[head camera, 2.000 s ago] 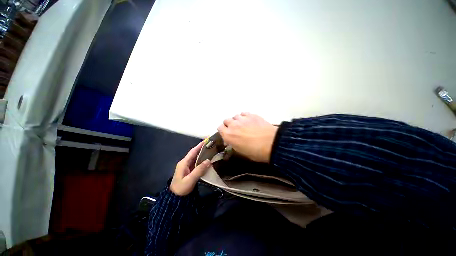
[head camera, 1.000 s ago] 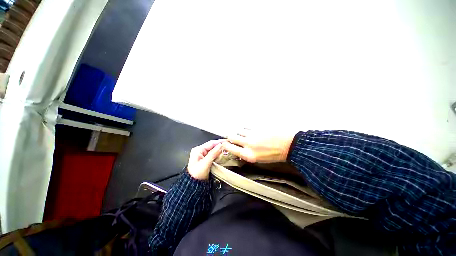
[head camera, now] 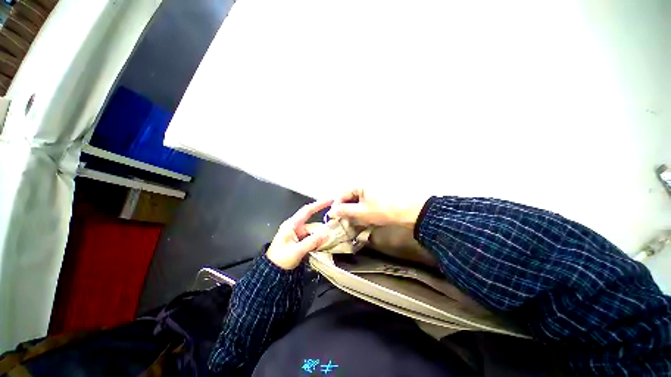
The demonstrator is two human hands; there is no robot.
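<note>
A beige handbag body [head camera: 390, 296] lies over my lap at the table's near edge, its mouth open upward and its right part under my right sleeve. My left hand [head camera: 293, 239] grips the bag's left end between thumb and fingers. My right hand [head camera: 368, 211] pinches the same end from above, its fingertips close to the left ones. A small shiny metal piece [head camera: 357, 241] shows on the bunched beige material below my right hand. What exactly the fingertips pinch is too small to tell.
The white table [head camera: 412, 96] spreads ahead. A brush-like tool [head camera: 664, 175] lies at its far right edge, with a pale object [head camera: 653, 247] below it. Blue bins [head camera: 131, 131] and a red box [head camera: 110, 272] stand at left beside a white-covered surface [head camera: 55, 147].
My right hand has moved out of the bag's mouth area to the left end, where both hands' fingertips now meet. The bag's left end is bunched up higher, and the camera view has shifted slightly.
</note>
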